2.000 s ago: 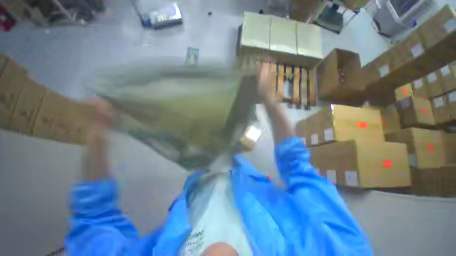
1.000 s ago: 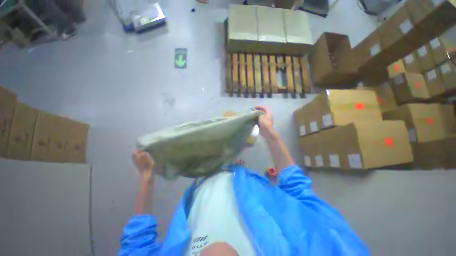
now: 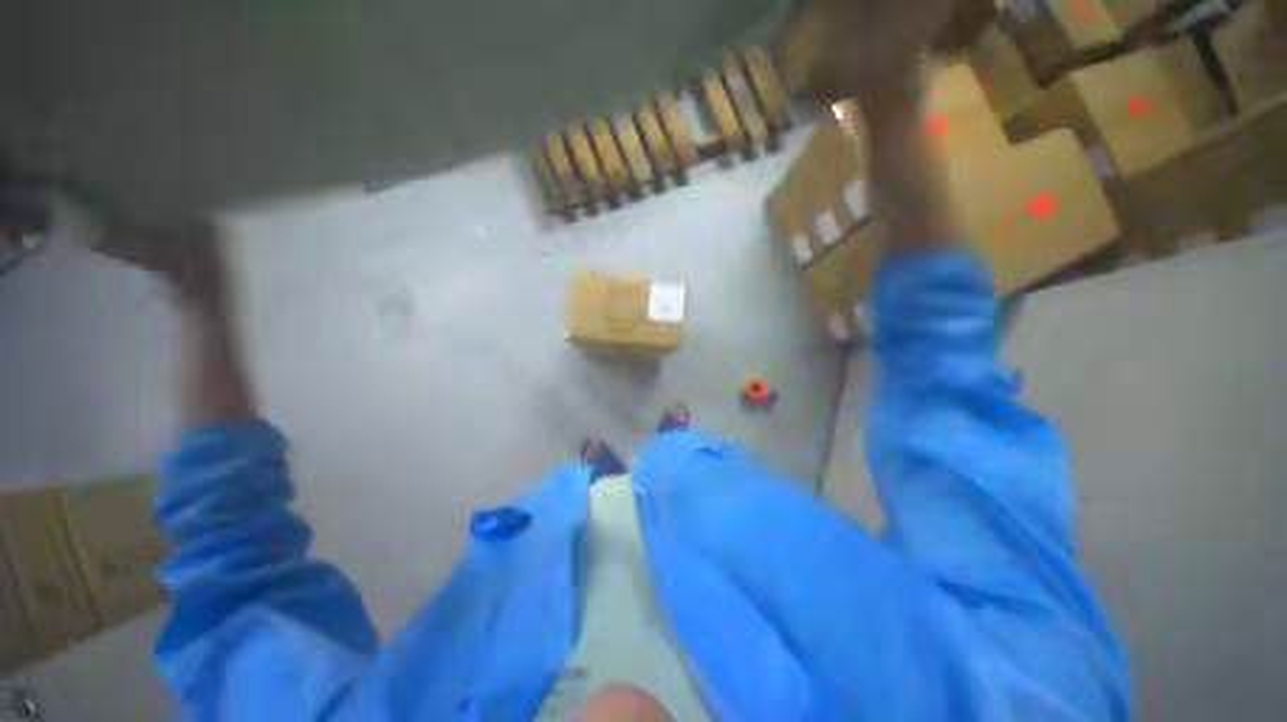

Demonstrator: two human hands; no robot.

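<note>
A grey-green woven sack [image 3: 381,99] is raised high in front of me and fills the upper left and top of the view, blurred. My left hand [image 3: 155,247] is at its lower left edge, dark and blurred. My right hand [image 3: 861,50] is at its right end, near the top edge of the view, also blurred. Both arms are spread wide and raised. The fingers are hard to make out. A small brown carton [image 3: 614,313] with a white label stands on the floor just ahead of my feet.
A wooden pallet [image 3: 663,138] lies beyond the small carton, partly covered by the sack. Large cartons with orange-red marks [image 3: 1023,212] are stacked at the right. A small red-orange tape dispenser [image 3: 758,392] lies on the floor. More cartons [image 3: 85,557] stand at the lower left.
The sack has gone from waist height up to the top of the view, and both hands have risen and spread apart with it. The small carton and my feet are now uncovered.
</note>
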